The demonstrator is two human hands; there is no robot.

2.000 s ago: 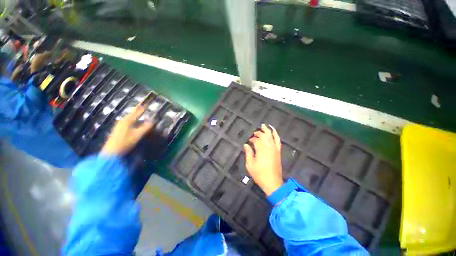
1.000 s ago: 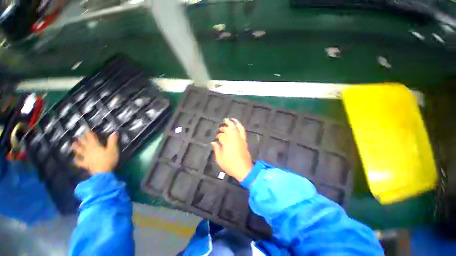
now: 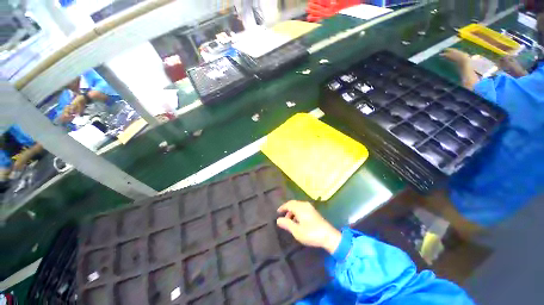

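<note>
The dark grey foam tray [image 3: 200, 229] with square pockets lies in front of me at the lower left. Two small white pieces lie on it, one at its left [image 3: 93, 276] and one near its lower middle [image 3: 175, 292]. My right hand [image 3: 305, 224] is over the tray's right edge, fingers bent; I cannot make out anything in it. My left hand is out of the picture. The yellow plastic tray [image 3: 316, 153] lies beyond the foam tray.
A stack of black blister trays [image 3: 417, 110] stands at the right, next to a person in a blue smock [image 3: 516, 119]. The green conveyor [image 3: 226, 128] with small pale modules runs behind. A grey post [image 3: 89, 161] stands at the left. Another person's hands [image 3: 74, 107] are at the far left.
The view has swung to the right. My left hand has left the picture. My right hand has moved from the foam tray's middle to its right edge.
</note>
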